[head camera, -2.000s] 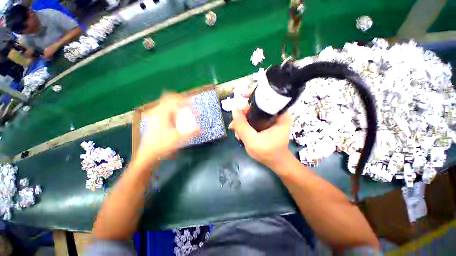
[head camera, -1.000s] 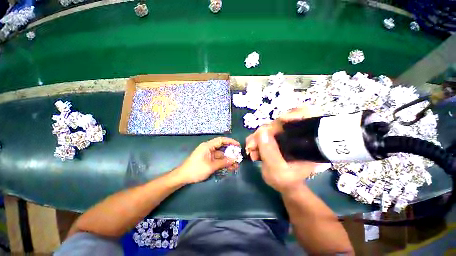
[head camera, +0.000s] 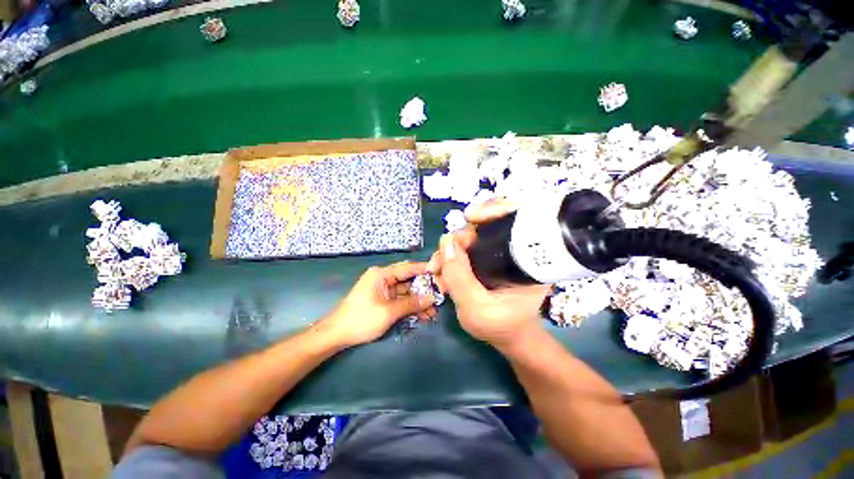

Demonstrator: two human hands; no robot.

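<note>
My left hand (head camera: 373, 304) holds a small white assembly (head camera: 425, 288) between thumb and fingers, low over the dark green bench. My right hand (head camera: 487, 290) is wrapped around the black electric screwdriver (head camera: 493, 251), which has a white label. The driver is tilted, its front end toward the left hand; its tip is hidden by the fingers. A ribbed black hose (head camera: 721, 257) curves from its back. The shallow screw tray (head camera: 223, 210), full of tiny grains with a yellowish patch, lies just beyond my left hand.
A large pile of white parts (head camera: 749, 215) lies at right, a small group (head camera: 131, 257) at left. The green conveyor belt (head camera: 281, 94) beyond carries scattered parts. A metal hook (head camera: 646, 182) hangs above the driver. A blue bin (head camera: 239, 458) and cardboard boxes (head camera: 80, 430) are below the bench.
From above the tray, my left hand has come down to the driver's front with a white part. The driver swung down to the right, then turned more upright again. The view has shifted.
</note>
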